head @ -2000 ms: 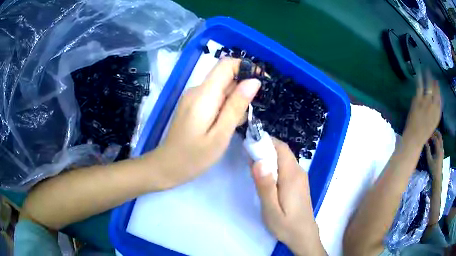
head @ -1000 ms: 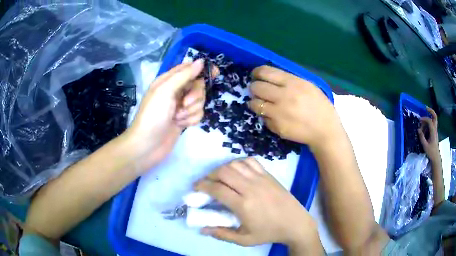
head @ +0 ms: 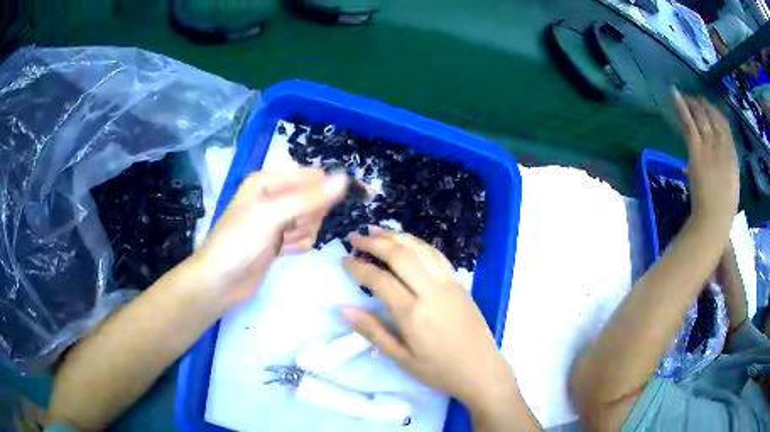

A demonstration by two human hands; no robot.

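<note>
The blue tray (head: 505, 278) has a white liner (head: 253, 337) and a heap of tiny black plastic parts (head: 431, 198) at its far end. White-handled nippers (head: 350, 396) lie on the liner near the front, jaws pointing left. My left hand (head: 262, 232) is over the tray's left side, thumb and finger close together; a dark blur at the fingertips may be a part, but I cannot tell. My right hand (head: 426, 312) is above the nippers, empty, fingers spread, fingertips at the near edge of the heap.
An open clear plastic bag (head: 51, 169) with black mouldings (head: 152, 224) stands left of the tray. A white pad (head: 566, 253) lies to its right. Another person's raised arm (head: 667, 295) is beside a second blue tray (head: 648, 181). Curved black parts (head: 582, 59) lie on the green surface.
My right hand has let go of the nippers, which now lie on the liner, and has moved up to the heap. The other person's hand, in my tray a second ago, has withdrawn right.
</note>
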